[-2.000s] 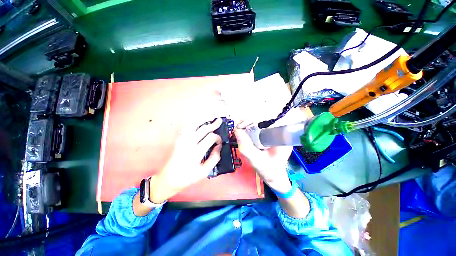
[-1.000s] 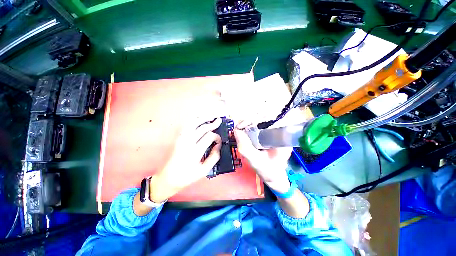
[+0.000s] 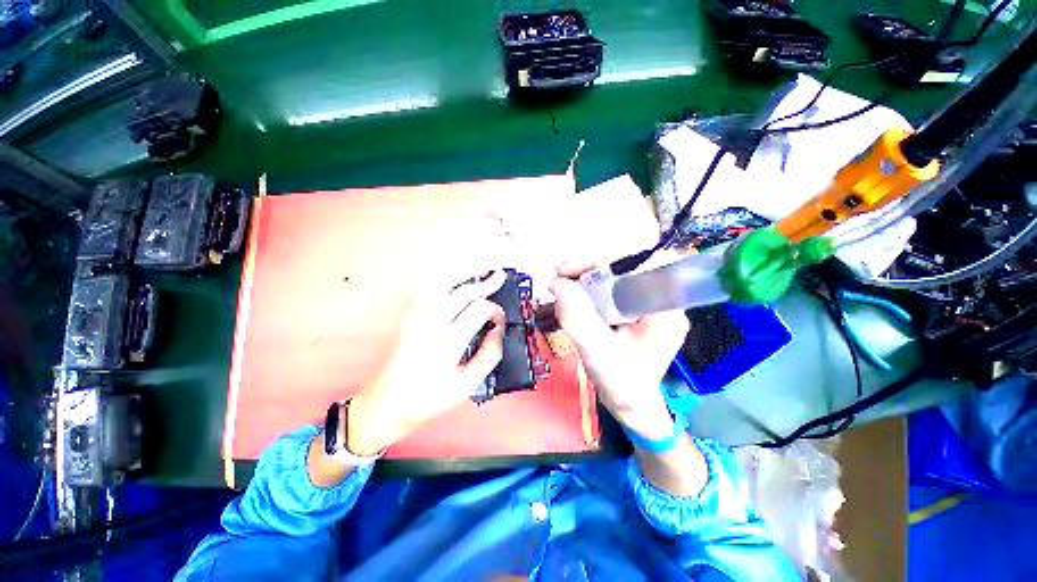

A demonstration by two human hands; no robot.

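A black boxy unit (image 3: 512, 341) lies over the orange-red mat (image 3: 307, 307), its right side showing small reddish parts. My left hand (image 3: 438, 341) holds the unit from the left, fingers over its left edge. My right hand (image 3: 614, 347) is at the right of the unit, wrapped around the front end of the pale translucent syringe (image 3: 671, 284) with a green top. A dark tip shows between my right fingers and the unit; whether it touches is hard to tell.
An orange screwdriver (image 3: 847, 199) hangs at right above a blue tray (image 3: 739, 352) of tiny dark pieces. Film-wrapped black units (image 3: 176, 222) line the left. Another black unit (image 3: 552, 51) stands at the back. White sheets (image 3: 614, 216), teal-handled cutters (image 3: 870, 330) and cables lie at right.
The syringe has shifted right and slightly up with my right hand, uncovering more of the blue tray. The orange screwdriver has swung slightly. The back unit has moved right. My left hand stays on the unit.
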